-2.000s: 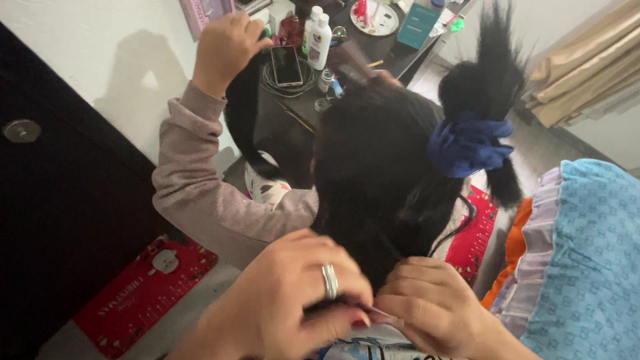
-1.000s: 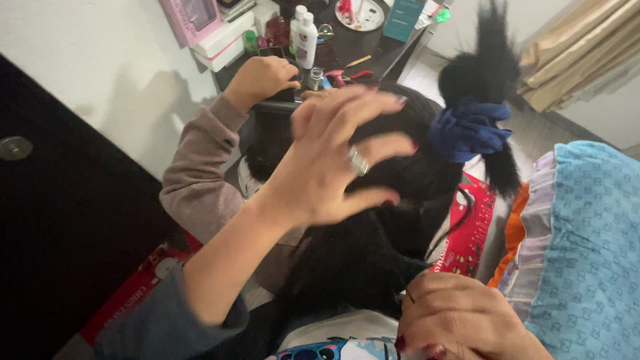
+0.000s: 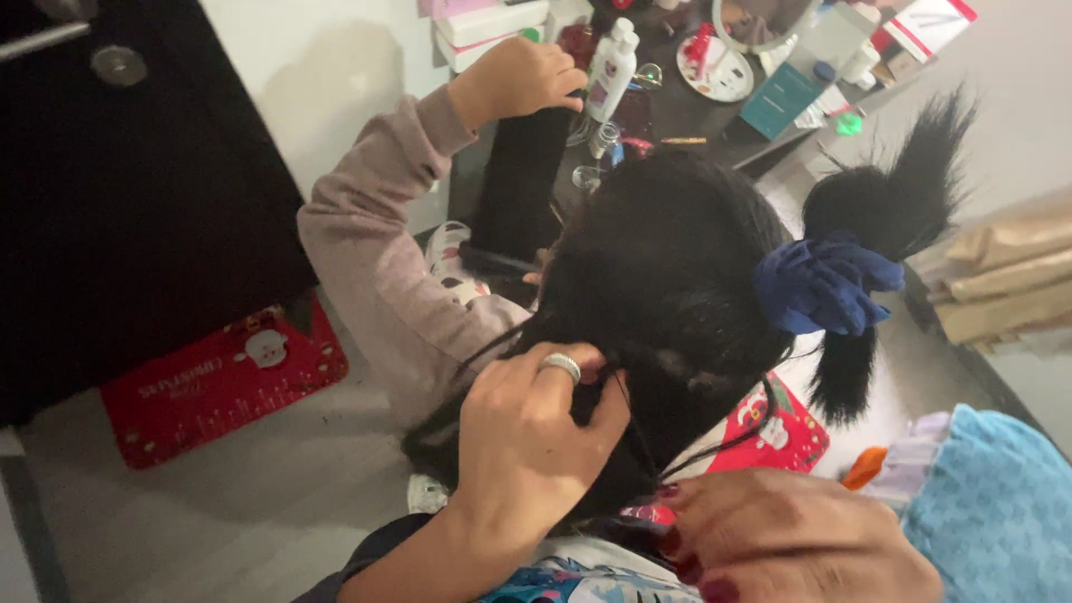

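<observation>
A seated person's head of black hair [image 3: 670,243] fills the middle, with one tail bound by a blue scrunchie [image 3: 825,285]. My left hand [image 3: 536,427], wearing a silver ring, pinches loose hair low behind the head between thumb and fingers. At lower right my right hand [image 3: 796,536], with dark red nails, is closed around the lower hair; what lies inside its fingers is largely hidden. A thin strand hangs between the scrunchie and my right hand.
The person's raised hand [image 3: 519,79] holds a long black lock beside a dark table [image 3: 670,117] bearing white bottles [image 3: 613,75], a teal box [image 3: 779,100] and a round palette [image 3: 714,71]. Red mats [image 3: 226,385] lie on the floor; a blue cushion [image 3: 988,502] is at right.
My left hand, spread above the head a second ago, has come down to the hair behind it. My right hand stays on the lower hair. The person's raised hand has shifted up.
</observation>
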